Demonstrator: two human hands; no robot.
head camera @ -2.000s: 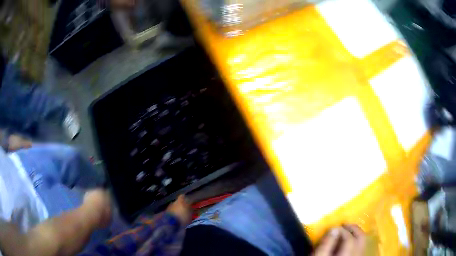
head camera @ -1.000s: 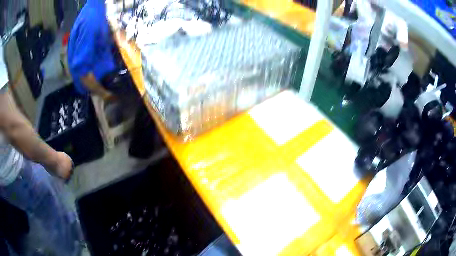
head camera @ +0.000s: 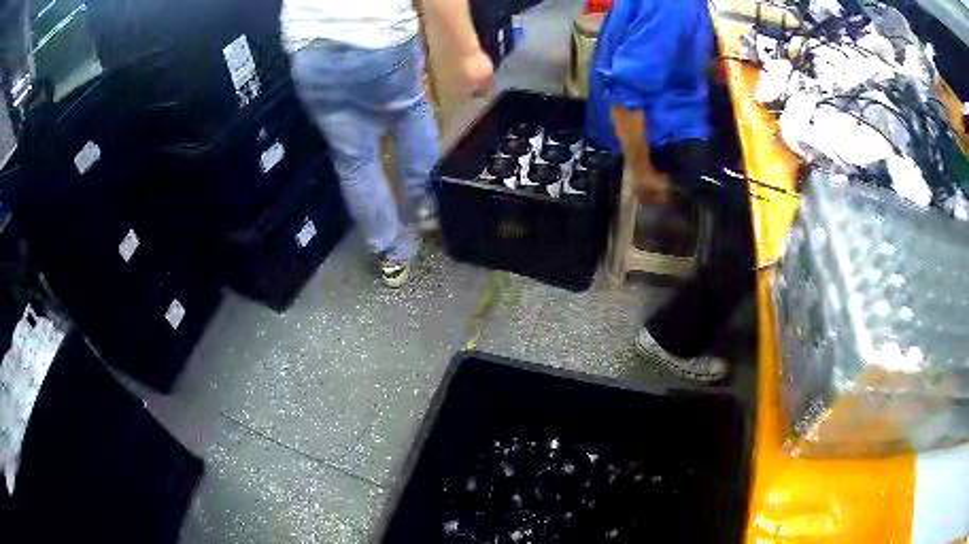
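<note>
Neither of my hands is in the picture. Nearest in front of me, a large deep black parts bin (head camera: 595,388) stands on the grey floor, cut off by the bottom edge. Small dark glossy pieces with pale bits (head camera: 542,478) lie in its bottom, too small to tell apart. To its right is the bench edge with orange-yellow tape (head camera: 829,505). A tall clear ridged block of stacked blister trays (head camera: 882,319) stands on the bench.
A second black crate (head camera: 515,228) with round black pieces stands ahead. A person in blue (head camera: 659,74) sits on a beige stool (head camera: 664,260); another in jeans (head camera: 372,117) stands left. Labelled black crates (head camera: 202,244) line the left. White tangled pieces (head camera: 850,117) lie on the bench.
My view has swung left and away from the bench top. The near bin, floor and left crates now show more. My hand, seen at the bench edge earlier, is gone from view.
</note>
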